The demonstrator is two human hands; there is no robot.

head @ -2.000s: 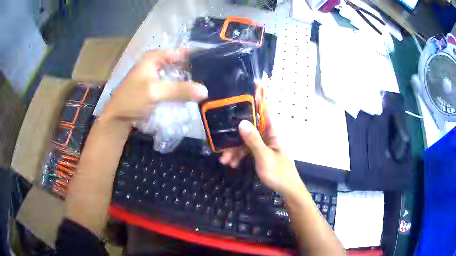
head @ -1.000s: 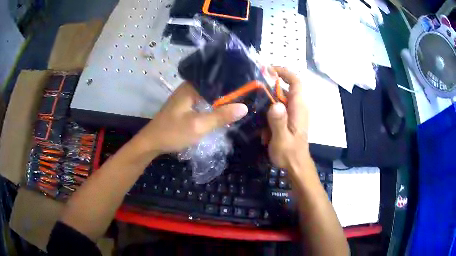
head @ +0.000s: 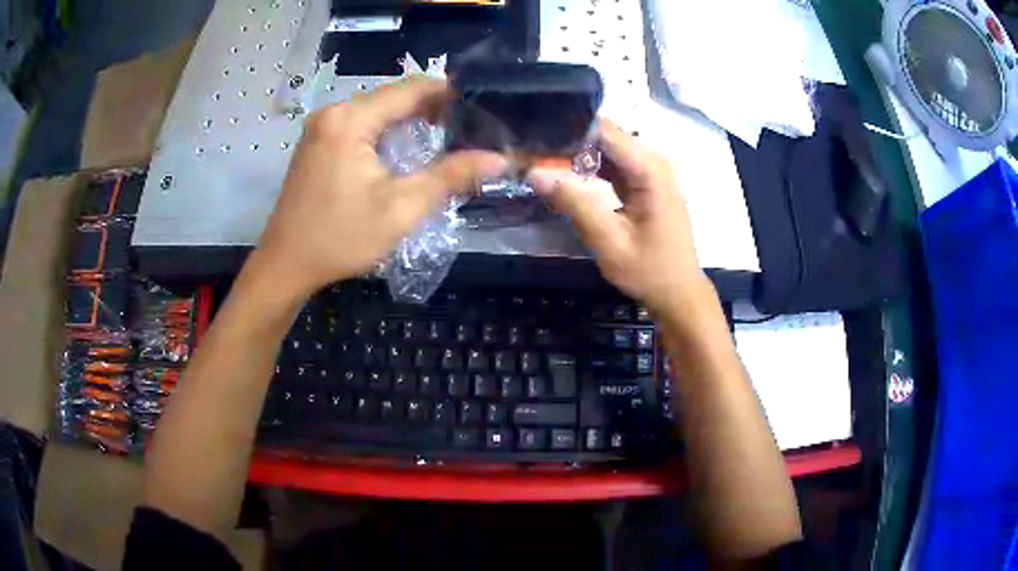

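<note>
A black handheld unit (head: 525, 106) with a bit of orange at its lower edge is held up between my two hands, above the front of the perforated base plate (head: 240, 167). My left hand (head: 363, 184) grips its left side and also holds a clear crinkled poly bag (head: 422, 251), which hangs below the fingers. My right hand (head: 636, 218) grips the unit's lower right side, thumb near the orange part. The unit is blurred. Behind it, a black fixture (head: 385, 50) lies on the plate, with an orange edge (head: 474, 2) cut off by the top of the picture.
A black keyboard (head: 447, 385) lies in front, on a red-edged tray (head: 447, 480). At left is an open carton (head: 39, 240) of bagged orange-edged units. At right are white papers (head: 731, 67), a mouse (head: 860, 201), a white slip (head: 795, 379), a fan (head: 949, 73) and a blue bin (head: 977, 357).
The unit has been raised and turned, so its orange frame hardly shows now. Both hands have moved up the picture with it. The bag now hangs from my left hand, away from the unit's face.
</note>
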